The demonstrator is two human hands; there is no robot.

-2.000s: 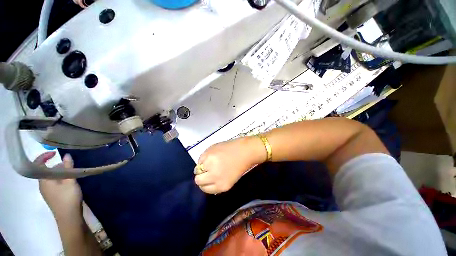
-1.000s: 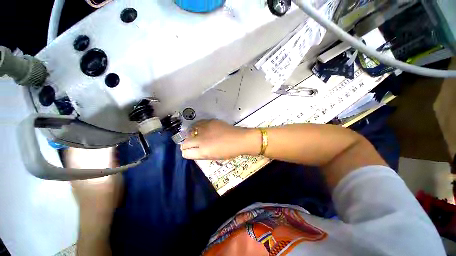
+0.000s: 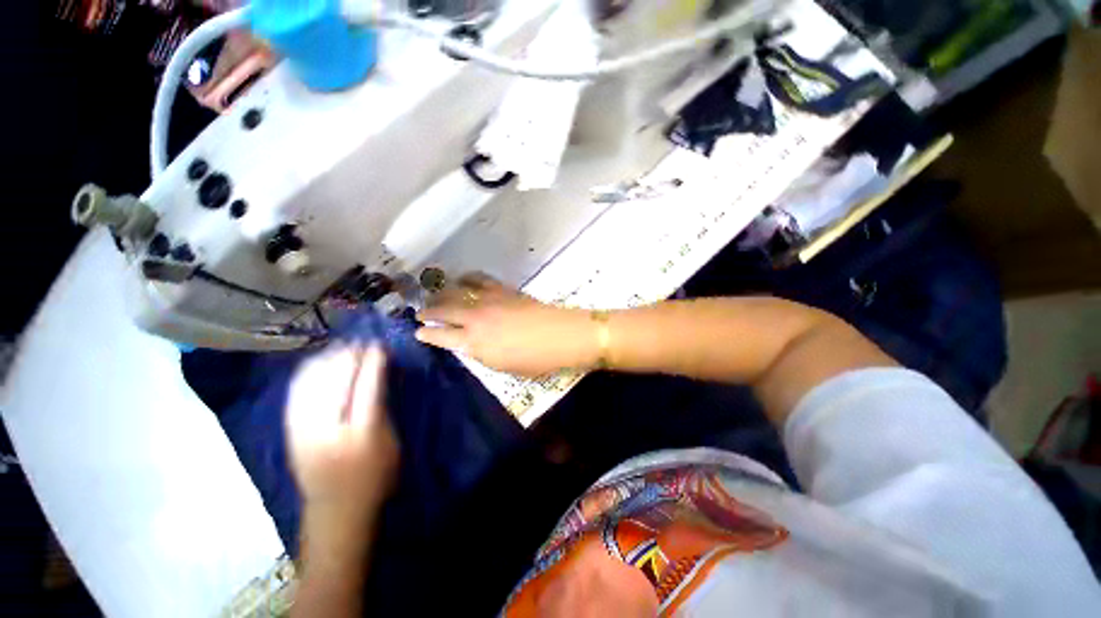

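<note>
Navy fabric (image 3: pixel 453 423) lies under the left end of the white sewing machine head (image 3: pixel 350 145) and hangs over the table's front edge. It is bunched near the needle area, whose small parts are partly hidden and unclear. My left hand (image 3: pixel 341 423) is blurred and lies over the fabric, left of my right hand, fingers towards the needle area. Whether it grips the cloth cannot be told. My right hand (image 3: pixel 513 332) is just right of the needle area, with its fingertips pinching the fabric's edge.
Metal snips (image 3: pixel 634 191) lie on the machine bed. A white paper ticket (image 3: pixel 537 115) hangs by the head. Dark scraps (image 3: pixel 724 115) lie at the upper right of the marked table strip (image 3: pixel 700 223). A blue cap (image 3: pixel 324 46) sits on the machine. More navy cloth (image 3: pixel 893 290) is heaped at right.
The view has shifted, showing more of the table and machine. My left hand has moved right, closer to my right hand, and the fabric has bunched up. My right hand stays beside the needle area.
</note>
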